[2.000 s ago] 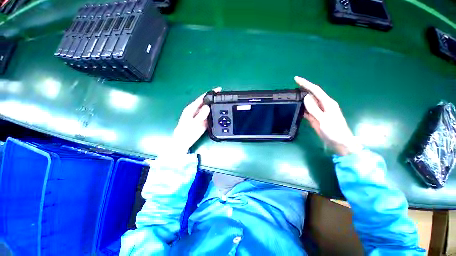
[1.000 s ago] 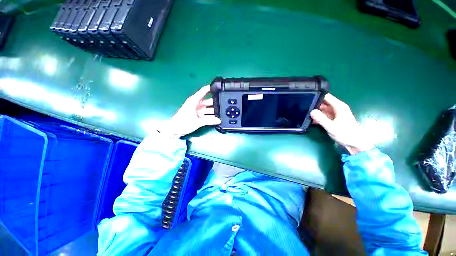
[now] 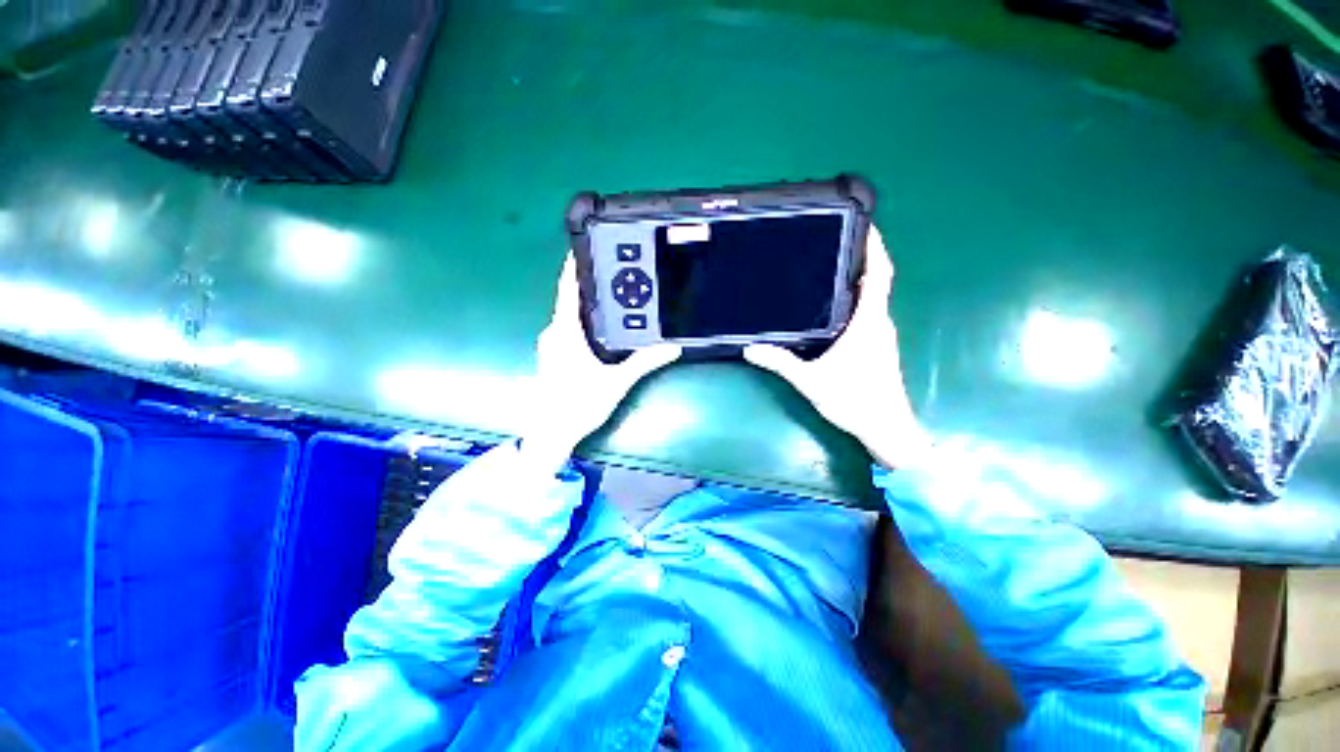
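Observation:
A handheld device (image 3: 753, 276) with a grey front, a black screen and a round keypad left of the screen is held up in front of me, its face towards the camera. A black protective frame (image 3: 661, 204) sits around its rim, with thick corners. My left hand (image 3: 584, 370) grips its left end, thumb along the lower edge. My right hand (image 3: 860, 367) grips its right end, thumb on the lower edge. The fingers behind the device are hidden.
Stacked dark units (image 3: 272, 91) stand at the upper left of the green bench (image 3: 485, 147). A bagged black bundle (image 3: 1261, 385) lies at the right. Other devices (image 3: 1308, 97) lie along the far side. Blue totes (image 3: 184, 566) are below left, cartons (image 3: 1176, 624) below right.
The device, held in both hands, has moved left and slightly up. Both thumbs now lie along its lower edge. The view has shifted, and the bagged bundle shows more fully than one second ago.

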